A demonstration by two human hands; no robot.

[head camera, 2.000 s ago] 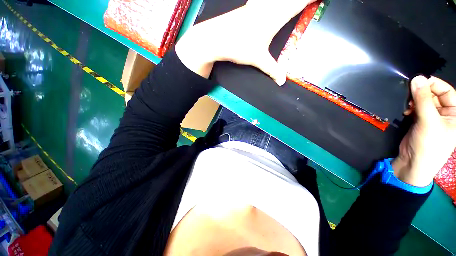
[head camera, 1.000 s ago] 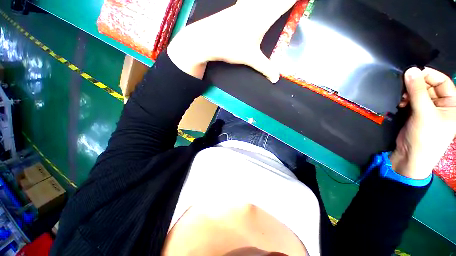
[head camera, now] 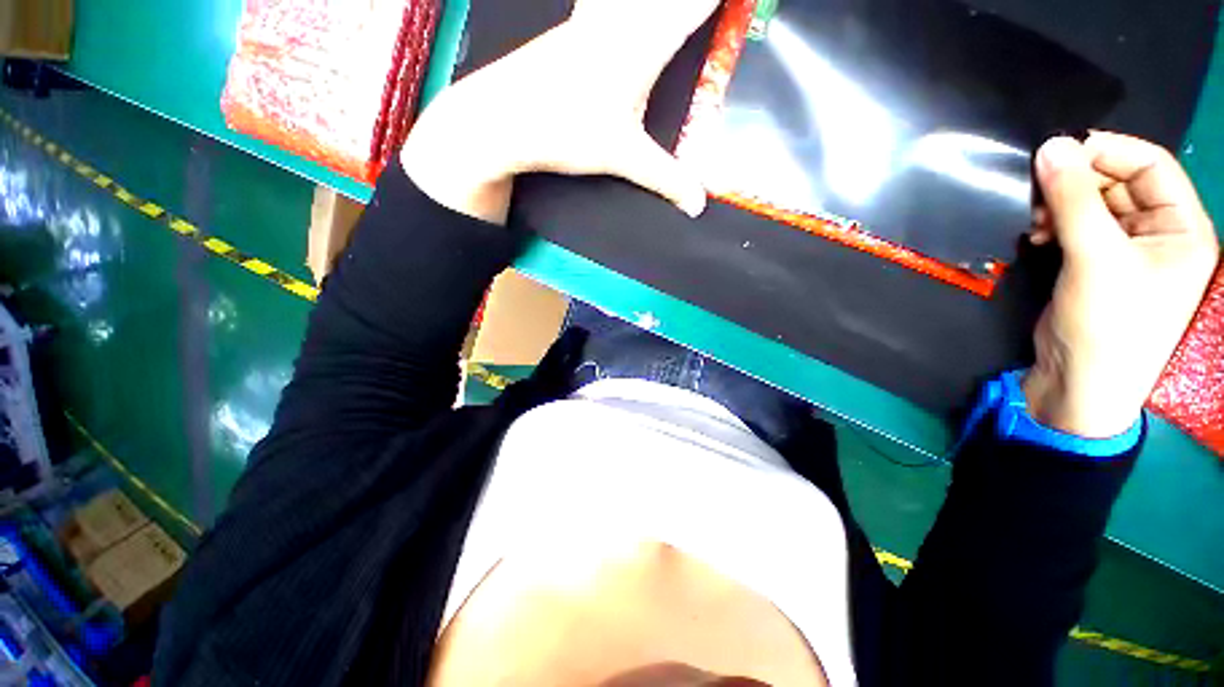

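A glossy black sheet [head camera: 926,148] with bright reflections lies over a circuit board, of which a green corner [head camera: 765,14] shows at the top. A red bubble bag [head camera: 859,242] shows along the near and left edges, on the dull black mat [head camera: 752,295]. My left hand [head camera: 604,101] is at the bag's left edge, thumb spread; its fingertips are cut off by the top edge. My right hand [head camera: 1121,242] pinches the sheet's right edge between thumb and fingers. A blue wrist strap [head camera: 1054,419] is on my right wrist.
A thick stack of red bubble bags [head camera: 316,87] lies on the green bench at the left. More red bubble bag [head camera: 1195,369] shows at the far right. An open brown carton [head camera: 517,322] is below the bench edge. A thin cord hangs near my right wrist.
The whole view has shifted, so the bench things appear further left and higher. The sheet's right part lies lower over the board and its reflections have changed shape. Both hands keep their places.
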